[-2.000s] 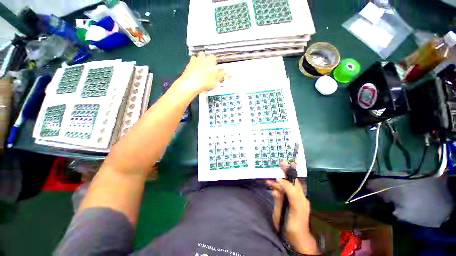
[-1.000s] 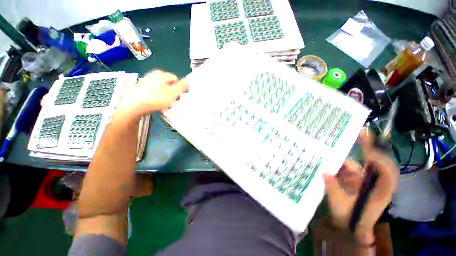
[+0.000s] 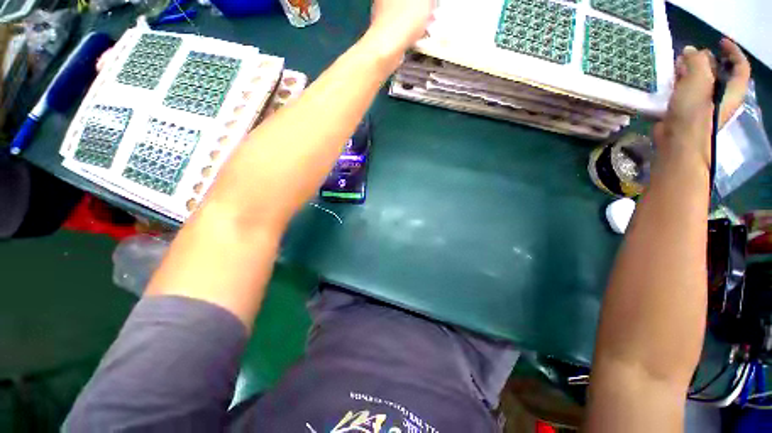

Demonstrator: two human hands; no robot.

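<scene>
A white tray (image 3: 474, 38) with green circuit board panels (image 3: 536, 30) lies on top of the far stack (image 3: 508, 106), partly cut off by the top edge. My left hand (image 3: 402, 21) is at the tray's left edge, also cut off at the top, its fingers mostly hidden. My right hand (image 3: 701, 84) is at the tray's right edge and also holds the black soldering iron (image 3: 718, 114), upright in the picture. Whether the top tray is slightly raised cannot be told.
A second tray stack (image 3: 193, 182) stands at left, with a phone (image 3: 345, 173) to its right. A round tin (image 3: 625, 165), a white cap (image 3: 620, 215) and a clear bag (image 3: 745, 152) are at right. A blue pen-like item (image 3: 63, 84) lies far left.
The tray that was in front of me, then lifted and tilted, is gone from there. Both hands have moved away to the far stack. The view has shifted, and the phone is now uncovered.
</scene>
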